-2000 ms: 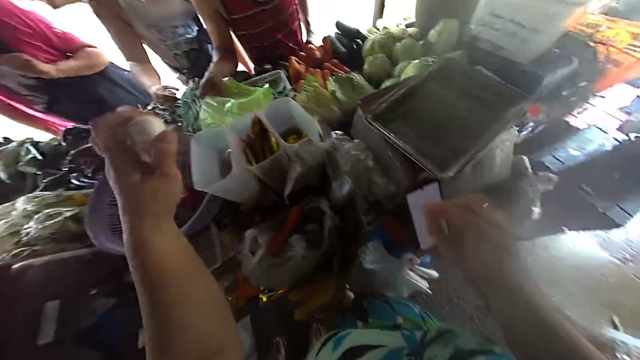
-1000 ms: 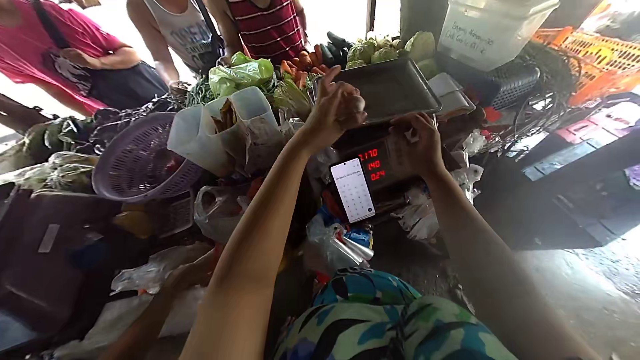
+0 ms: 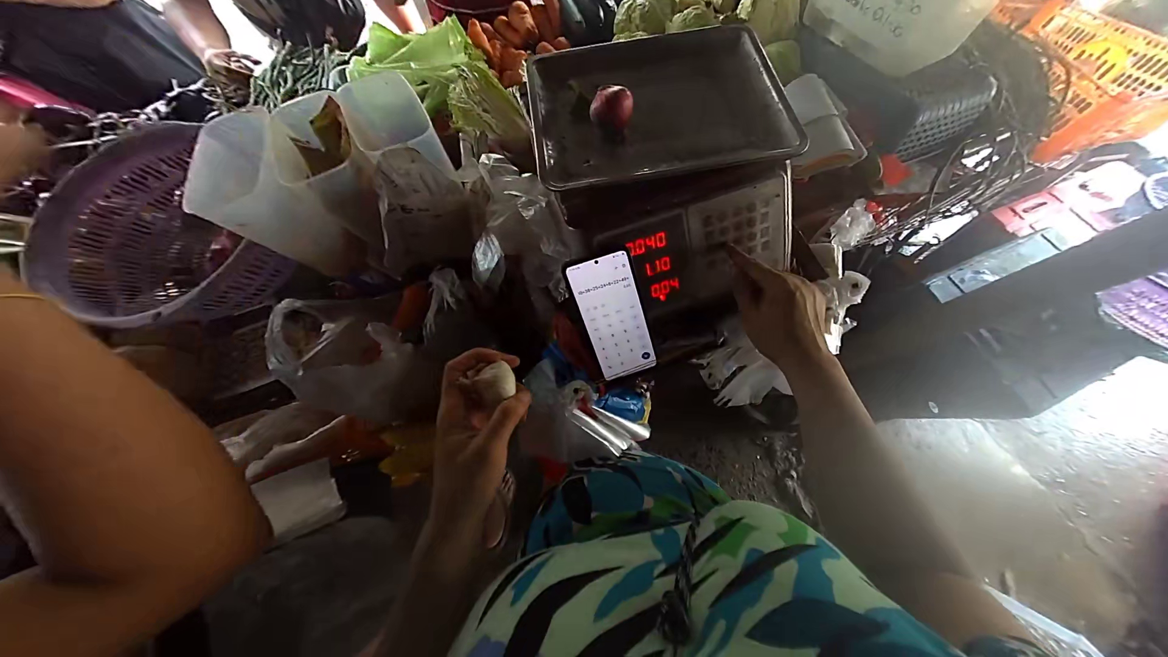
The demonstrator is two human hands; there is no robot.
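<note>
My left hand (image 3: 479,392) holds a small whitish bulb (image 3: 494,382), perhaps garlic, low in front of my body. A red onion (image 3: 611,108) lies on the metal pan of a digital scale (image 3: 693,151). The index finger of my right hand (image 3: 780,306) is extended at the scale's keypad (image 3: 737,228), its tip on or close to the keys; nothing shows in that hand. Below the pan, a red lit display (image 3: 652,265) is partly covered by a smartphone (image 3: 611,315) that leans upright on the scale and shows a calculator.
A purple plastic basket (image 3: 123,219) and translucent containers (image 3: 237,173) stand left of the scale, with plastic bags (image 3: 333,347) below. Leafy greens (image 3: 411,59) and carrots (image 3: 516,36) lie behind. Another person's bent arm (image 3: 109,465) reaches in from the left.
My left hand has come down from beside the pan to in front of my body. The red onion now shows on the pan. Another person's arm has come in at the left.
</note>
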